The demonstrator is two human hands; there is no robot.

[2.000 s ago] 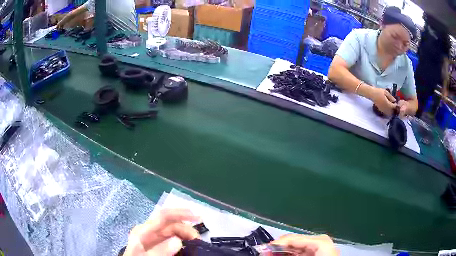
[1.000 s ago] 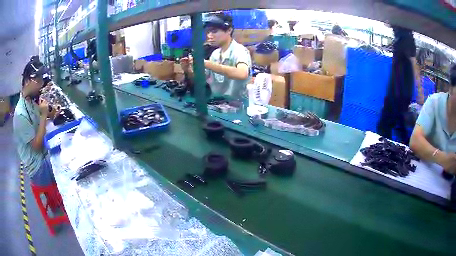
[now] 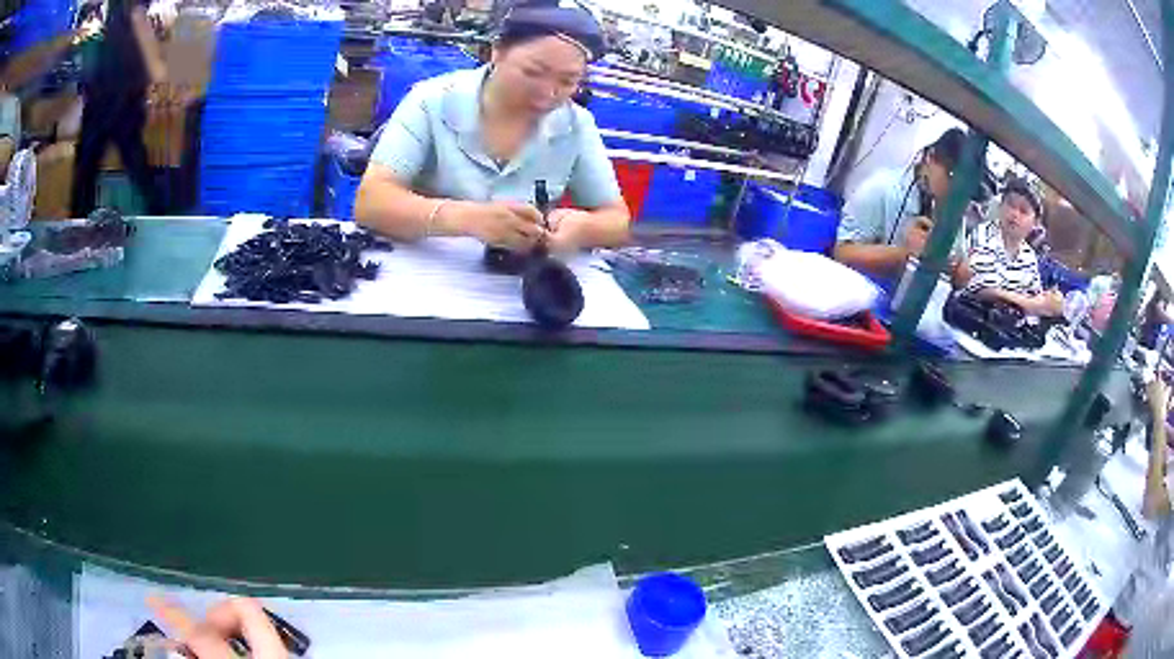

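Note:
One hand shows at the bottom left, cut off by the lower edge and blurred. It looks like my right hand (image 3: 222,631), with bent fingers over the white sheet (image 3: 476,624). A glossy black curved piece (image 3: 287,631) lies beside its fingers. Whether the fingers grip anything is hidden. My left hand cannot be made out. A blue cup (image 3: 666,614) stands at the sheet's right end. A white tray with rows of dark curved parts (image 3: 912,543) lies at the right.
The green conveyor belt (image 3: 425,451) crosses in front, with black headphone parts (image 3: 843,393) at its right and more at the left edge. Across it, a person (image 3: 496,167) handles a black ear cup (image 3: 552,292) beside a black parts pile (image 3: 294,260). A green post (image 3: 937,251) stands at the right.
The view has swung right. The blue bin and bubble wrap have left the picture; the blue cup, parts tray and a hand have come into it.

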